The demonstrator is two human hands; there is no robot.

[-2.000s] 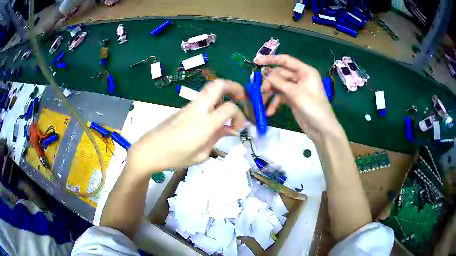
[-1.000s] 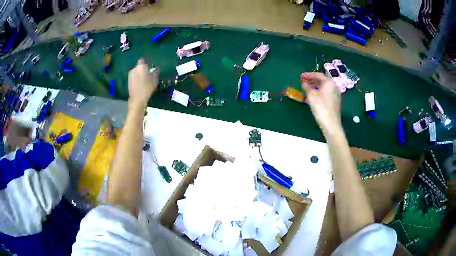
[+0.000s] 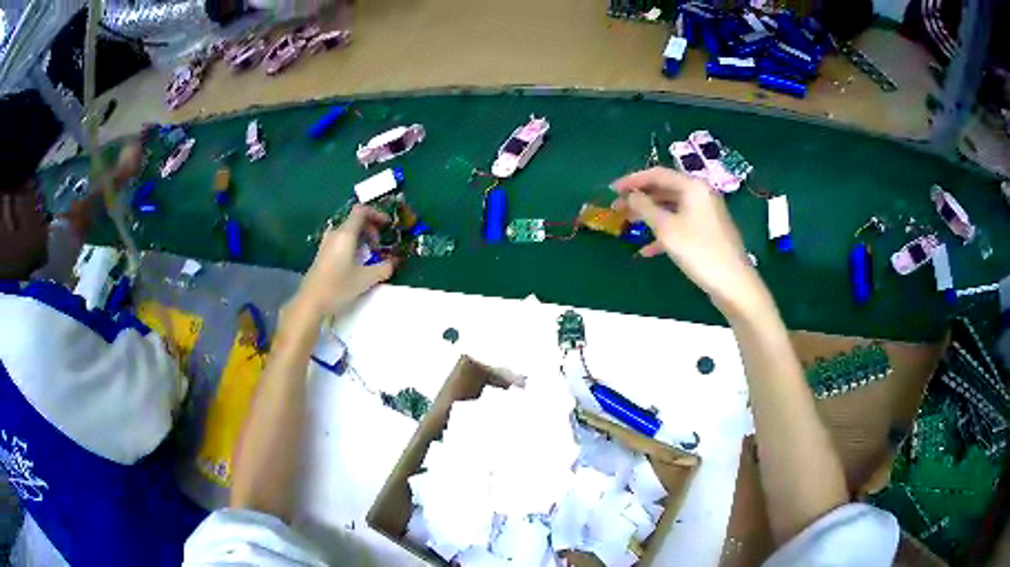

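Observation:
My left hand (image 3: 346, 264) is low over the green belt, thumb and fingers around a blue battery cell (image 3: 372, 257); most of the cell is hidden by the hand. A small green board (image 3: 434, 245) lies beside it. My right hand (image 3: 689, 230) is over the belt at the right, fingers bent at a yellow-orange piece (image 3: 601, 219) and a blue cell end (image 3: 639, 233); whether they grip is unclear. Wires link the orange piece to a green board (image 3: 525, 230). Below, a carton (image 3: 390, 487) holds white pieces (image 3: 498, 454).
On the white bench lie a wired blue cell (image 3: 626, 409) and a padded cell (image 3: 329, 352). Pink car shells (image 3: 521, 146) and other cells lie on the belt (image 3: 576, 277). A green PCB panel (image 3: 847, 370) is at right. A person (image 3: 94, 377) is at left.
My left hand has come down onto the cell on the belt. My right hand has moved slightly left to the orange piece. A padded cell now shows on the bench. The neighbour leans further into view.

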